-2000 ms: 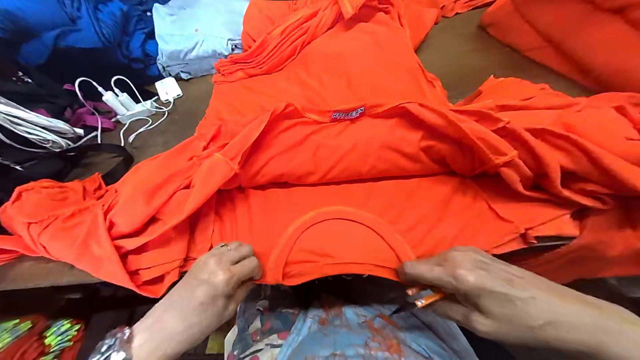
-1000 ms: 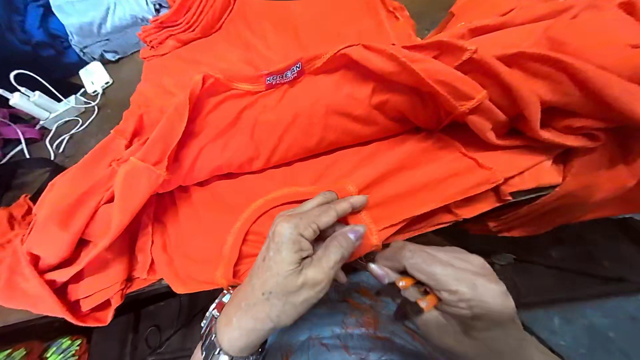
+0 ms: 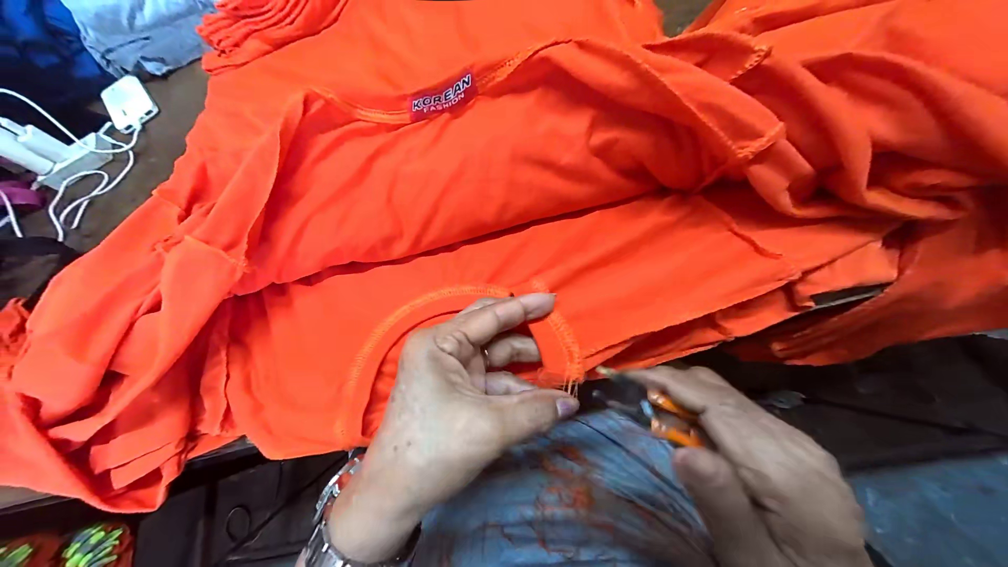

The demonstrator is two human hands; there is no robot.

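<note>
An orange knit garment (image 3: 472, 181) lies spread over the table, its inside and a sewn label (image 3: 443, 98) showing. My left hand (image 3: 461, 394) pinches the corner of the curved neckline band (image 3: 441, 303) between thumb and fingers, where loose threads (image 3: 572, 386) hang. Just right of that corner, my right hand (image 3: 756, 457) holds a small thread snipper with orange handles (image 3: 673, 421); its blades are blurred and point toward the threads. A metal watch (image 3: 335, 512) is on my left wrist.
At the left are a white power strip (image 3: 79, 157), a white adapter (image 3: 130, 104) and looped cables. Blue and light grey folded cloth (image 3: 142, 31) lies behind them. More orange fabric (image 3: 929, 94) covers the right. Orange thread scraps lie on the denim-covered lap (image 3: 567, 488).
Two seconds ago my hands held the band's two ends apart. My left hand has since moved to the right end, beside my right hand. My right hand has drawn slightly off the cloth with the snipper.
</note>
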